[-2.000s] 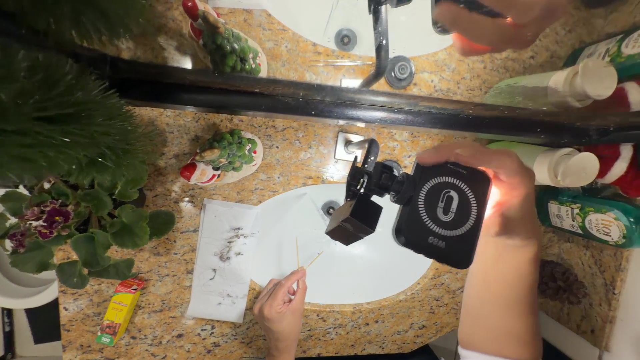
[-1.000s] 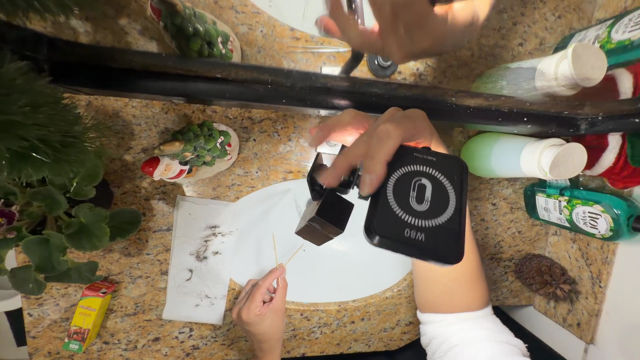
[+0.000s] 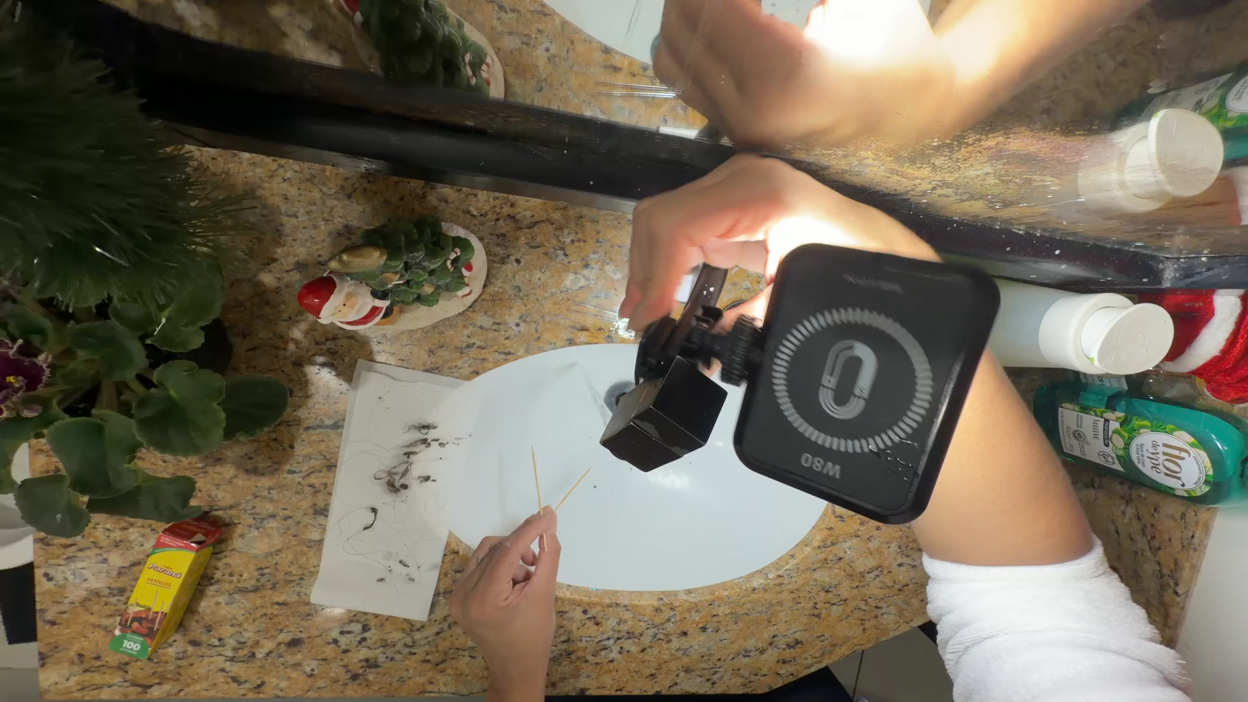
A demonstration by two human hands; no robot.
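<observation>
My left hand [image 3: 512, 585] pinches two thin wooden picks [image 3: 565, 490] in a V over the near left part of the white sink basin [image 3: 741, 526]. Paper [image 3: 356, 526] with dark hair-like strands and specks lies flat left of the basin, overlapping its rim. My right hand [image 3: 717, 229] is bent downward over the faucet area at the back of the basin; its fingertips are partly hidden, and whether they grip anything cannot be told. A black mount with a round-ringed plate [image 3: 848, 390] and a black cube [image 3: 665, 414] blocks part of the basin and my right forearm.
A Santa-and-tree figurine [image 3: 400, 273] stands behind the paper. Potted plants [image 3: 127, 409] fill the left side, with a small yellow-and-red box [image 3: 161, 590] nearby. A white-capped bottle [image 3: 1121, 331] and a green bottle [image 3: 1141, 444] are at right. A black-framed mirror [image 3: 526, 156] runs along the back.
My right hand has moved from beside the black plate to the back of the basin, and its fingers now bend downward. My left hand keeps holding the picks in nearly the same place.
</observation>
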